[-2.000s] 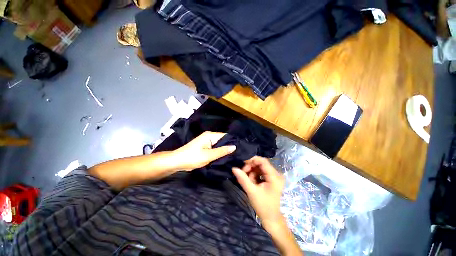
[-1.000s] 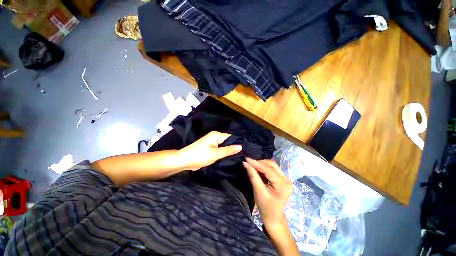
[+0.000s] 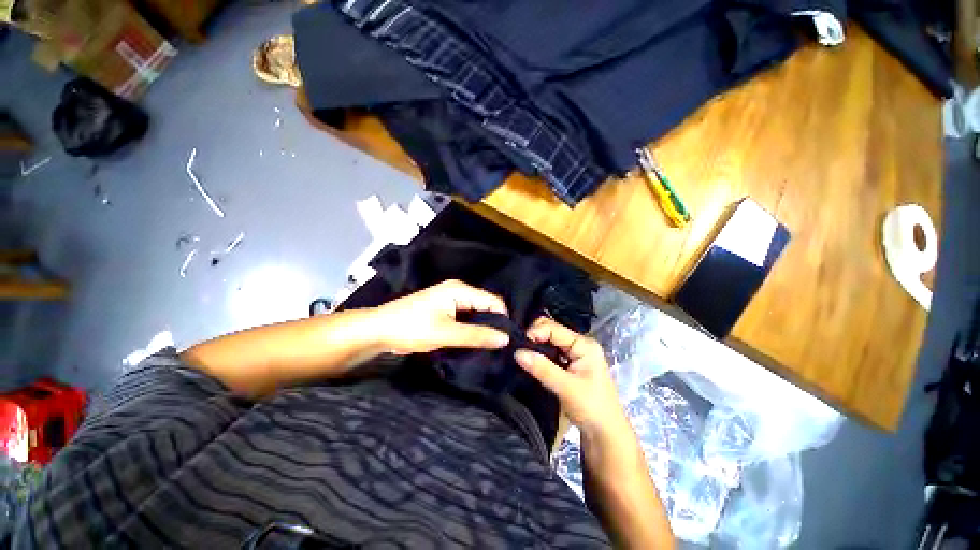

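Observation:
A black garment lies bunched on my lap beside the table edge. My left hand pinches a fold of it between thumb and fingers. My right hand is close to the right of it, thumb and fingers closed on the same fold. The two thumbs point at each other with a small gap. No needle or thread can be made out at the fingertips.
The wooden table holds a dark garment pile with a checked strip, small yellow-green tools, a smartphone and a white tape roll. Clear plastic bags lie below its edge. White scraps are on the floor.
My right hand has come in to the fold and now grips the cloth; before, its fingertips were pinched just off it. My left hand now holds a raised fold.

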